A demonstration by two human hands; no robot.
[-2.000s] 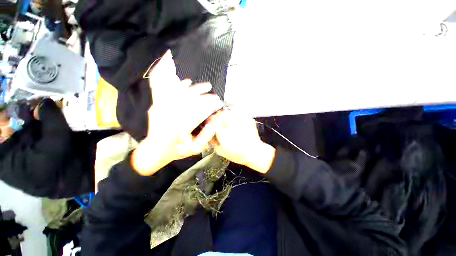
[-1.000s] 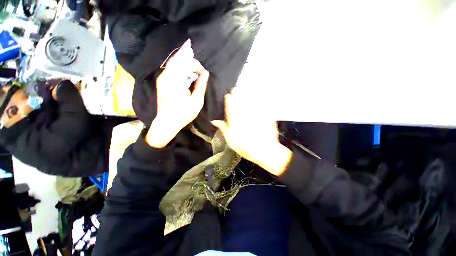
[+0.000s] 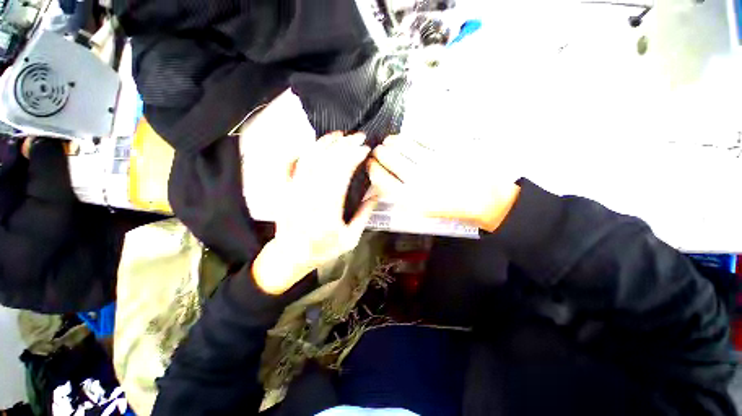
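Note:
A dark garment (image 3: pixel 211 65) with fine pale ribs lies bunched at the left of the white table and hangs over its edge. My left hand (image 3: pixel 305 203) lies on the garment's near part, fingers toward the table edge. My right hand (image 3: pixel 431 183) is beside it on the table, its fingertips meeting the left fingers at the garment's end (image 3: pixel 358 183). Both hands hold this dark end between them. Overexposure hides finger detail. A khaki cloth (image 3: pixel 159 301) with thread scraps hangs below my left hand. Shiny metal machine parts (image 3: pixel 423 32) show at the top centre, blurred.
The white table (image 3: pixel 586 122) fills the right; a scale (image 3: pixel 431 223) runs along its front edge. A yellow-orange board (image 3: pixel 150 166) lies left of the garment. A grey box with a fan grille (image 3: pixel 61 89) stands upper left. Another person's dark sleeve (image 3: pixel 53 236) is below it.
My right hand has moved from the table's front edge up onto the table, its forearm now reaching in from the right. The hands were apart and now meet. The machine parts have come into view.

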